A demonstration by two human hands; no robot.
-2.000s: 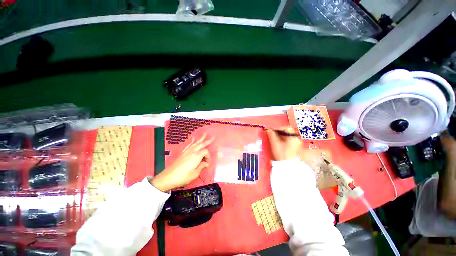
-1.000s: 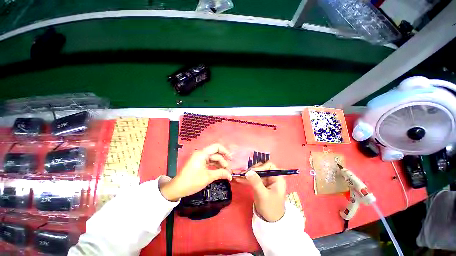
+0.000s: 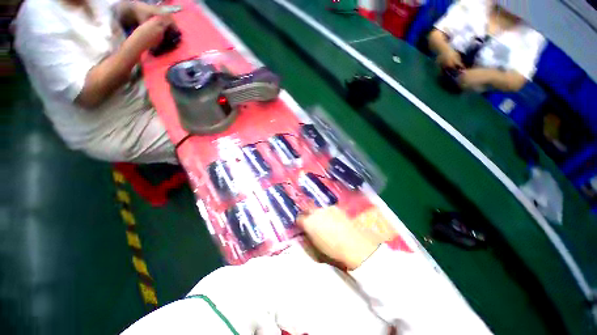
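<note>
One bare hand, seemingly my right hand point(image 3: 340, 237), reaches in from the lower right at the near end of the blister tray point(image 3: 298, 163). It is blurred, and whether it holds anything cannot be seen. A white sleeve follows it. More white clothing fills the bottom of the view and covers the tray's near edge. I cannot make out my left hand. The clear tray holds two rows of black units point(image 3: 281, 204) on the red mat. Part of the tan-yellow sticker sheet point(image 3: 373, 222) shows beside the hand.
A grey tape-dispenser-like device point(image 3: 203, 105) stands beyond the tray. A seated person point(image 3: 72, 78) handles a black part at upper left. Another person point(image 3: 488, 52) works across the green conveyor point(image 3: 419, 157). Black units point(image 3: 458, 230) lie on the conveyor. A yellow-black floor stripe point(image 3: 134, 242) runs at left.
The view has swung left and tilted. The housing, foam strips, parts box, glue gun and fan have left the picture. The dark tweezers-like tool seen in my right hand no longer shows.
</note>
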